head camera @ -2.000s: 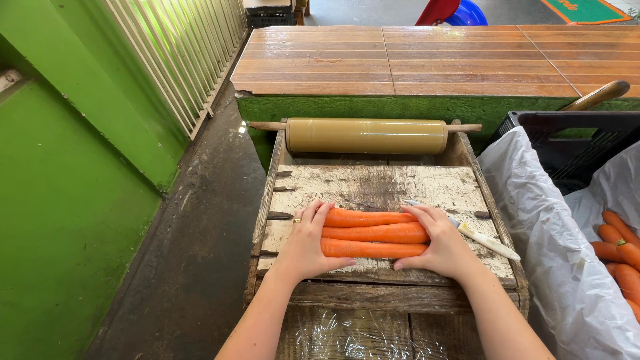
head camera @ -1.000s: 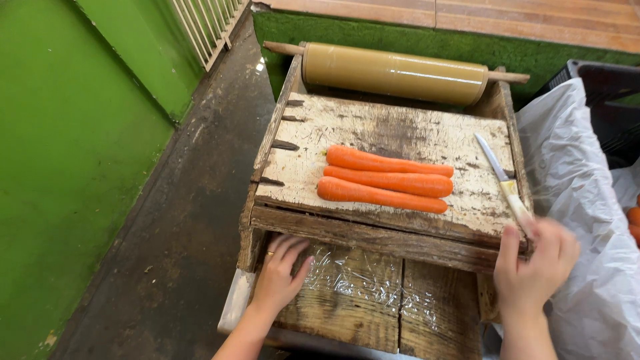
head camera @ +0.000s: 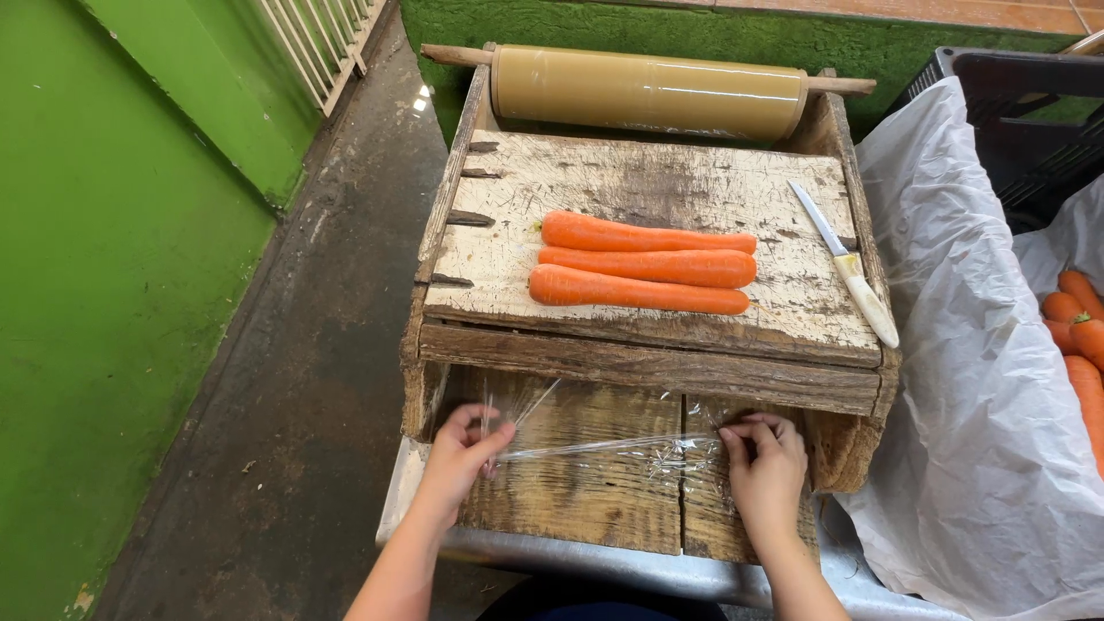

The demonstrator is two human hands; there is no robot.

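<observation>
Clear plastic wrap (head camera: pixel 604 447) is stretched between my two hands above the lower wooden boards (head camera: pixel 569 509). My left hand (head camera: pixel 470 448) pinches its left end, and my right hand (head camera: pixel 763 457) pinches the right end. Three carrots (head camera: pixel 642 267) lie side by side on the worn white wooden board (head camera: pixel 655 181) above. To their right rests a knife (head camera: pixel 858 289) with a pale handle, its blade pointing away from me. Behind the board, a large roll of plastic wrap (head camera: pixel 647 90) hangs on a wooden rod across the wooden frame.
At right stands a black plastic crate (head camera: pixel 1018 95) lined with white sheeting (head camera: pixel 940 345), with several carrots (head camera: pixel 1082 336) inside. A green wall (head camera: pixel 103 259) and dark floor (head camera: pixel 285 388) lie at left. The wooden frame rests on a metal surface (head camera: pixel 604 561).
Both hands have left the carrots and come down to the lower boards, where they now hold the wrap's edge. The knife, beneath my right hand one second ago, now lies free of it.
</observation>
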